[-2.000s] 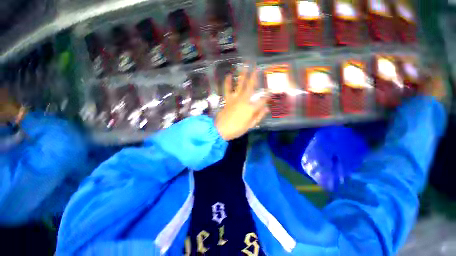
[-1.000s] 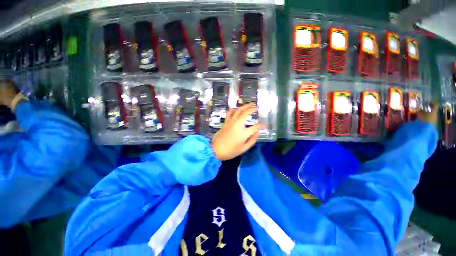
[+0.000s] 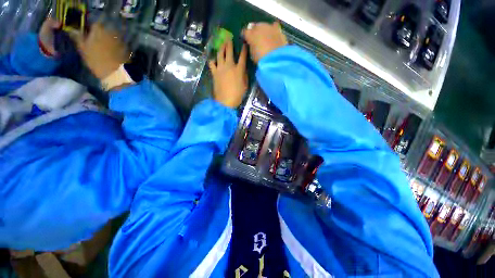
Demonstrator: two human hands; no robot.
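Note:
My left hand (image 3: 229,76) is over the dark green mat with its fingers spread. Its fingertips are at a bright green piece (image 3: 221,38) that looks like a battery; no grip on it shows. My right hand (image 3: 265,40) is beside it at the mat, fingers curled; whether it holds something is hidden. A clear phone tray (image 3: 271,144) lies below my hands, partly under my right arm. Phones (image 3: 254,138) lie in it, backs up, with white labels.
At right, another clear tray holds red phones (image 3: 450,158) with orange screen surrounds. A pale metal rail (image 3: 347,57) runs behind, with dark phone parts (image 3: 404,32) beyond. At left, another worker's hand (image 3: 103,51) is by a tray of dark parts (image 3: 163,16).
The view has swung to the left. My right hand has left the right-hand tray and come near my left hand. My left hand has moved off the tray to the green piece.

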